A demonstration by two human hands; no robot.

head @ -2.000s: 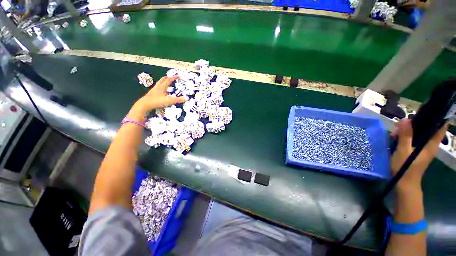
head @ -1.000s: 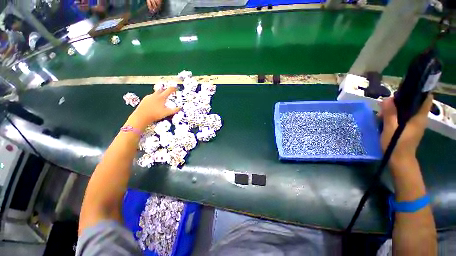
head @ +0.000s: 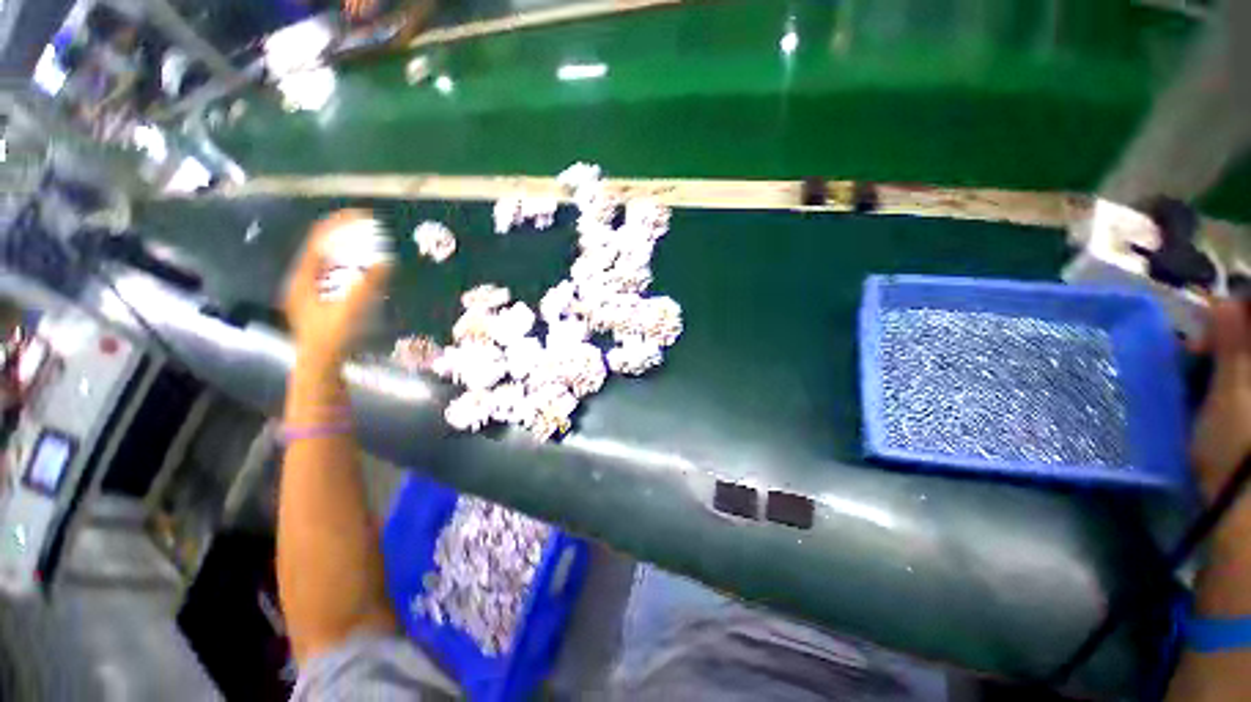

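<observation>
My left hand (head: 334,295) is blurred, raised at the left of the pile, its fingers closed around white modules (head: 354,250). A loose pile of small white modules (head: 604,274) lies on the dark-green bench (head: 768,357). My right hand (head: 1224,398) is cut off by the right edge, beside the light-blue screw tray (head: 1022,466) full of tiny silvery screws (head: 1002,384). The black screwdriver cord (head: 1214,518) hangs across my right forearm. The screwdriver in that hand is almost wholly out of the picture.
A blue parts bin (head: 549,603) of white modules stands below the bench edge. Two black pads (head: 763,503) lie near that edge. A white power strip (head: 1132,254) is behind the tray. A pale strip (head: 960,203) divides bench and green conveyor (head: 659,117). A black box is at lower left.
My left hand has moved left, off the pile, with white modules in it, leaving a gap in the pile's left side. The view has shifted, so my right hand now sits at the picture's edge.
</observation>
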